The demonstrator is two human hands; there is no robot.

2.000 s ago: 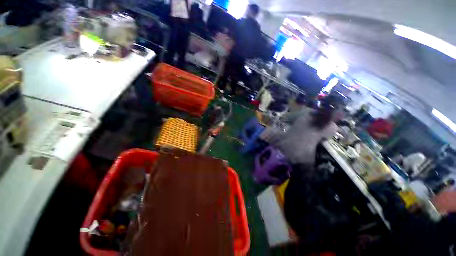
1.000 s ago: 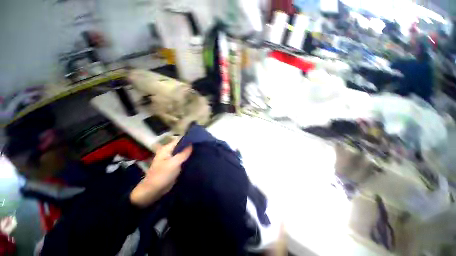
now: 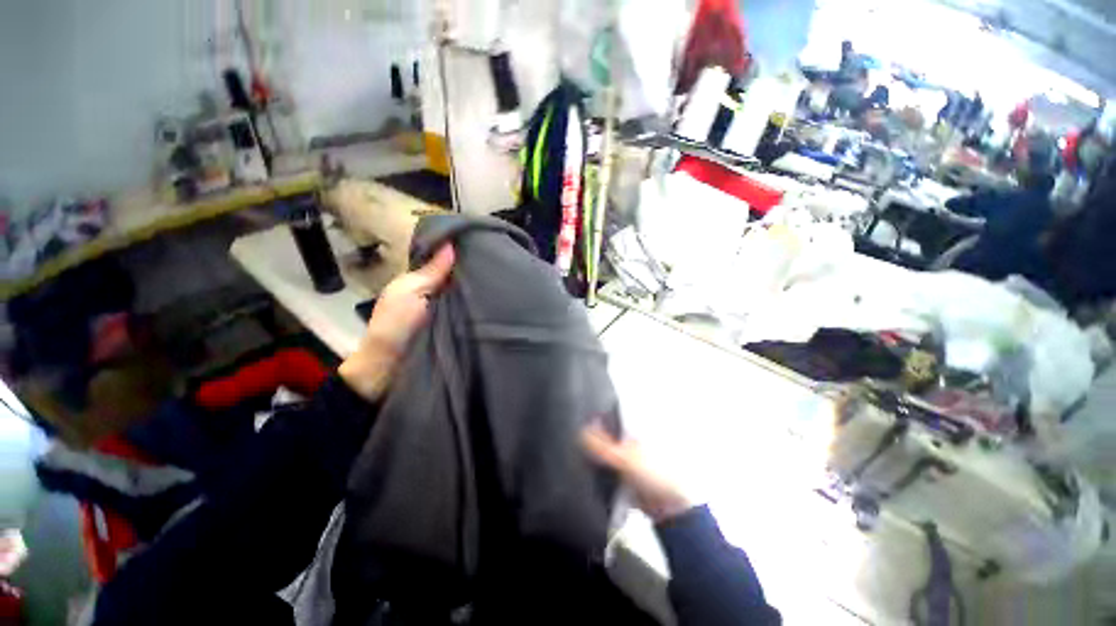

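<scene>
A dark grey cloth [image 3: 514,355], the lining or inner side of a garment, hangs in front of me with seams showing. My left hand [image 3: 401,316] grips its upper left edge, held up above the table. My right hand [image 3: 639,472] is at its right side, blurred, with fingers against or just beside the cloth; I cannot tell if they grip it. The lower part of the cloth is dark and runs out of the bottom of the picture.
A cream sewing machine [image 3: 936,489] is on the white table [image 3: 722,428] at right, with dark snips [image 3: 936,575] on it. White cloth and plastic [image 3: 967,318] lie behind. Another machine [image 3: 367,220] is at back left. A person [image 3: 1022,220] is far right.
The view has swung from the aisle and crates to the table. Since one second ago, the held cloth shows grey instead of navy and is spread wider. My right hand has risen beside it.
</scene>
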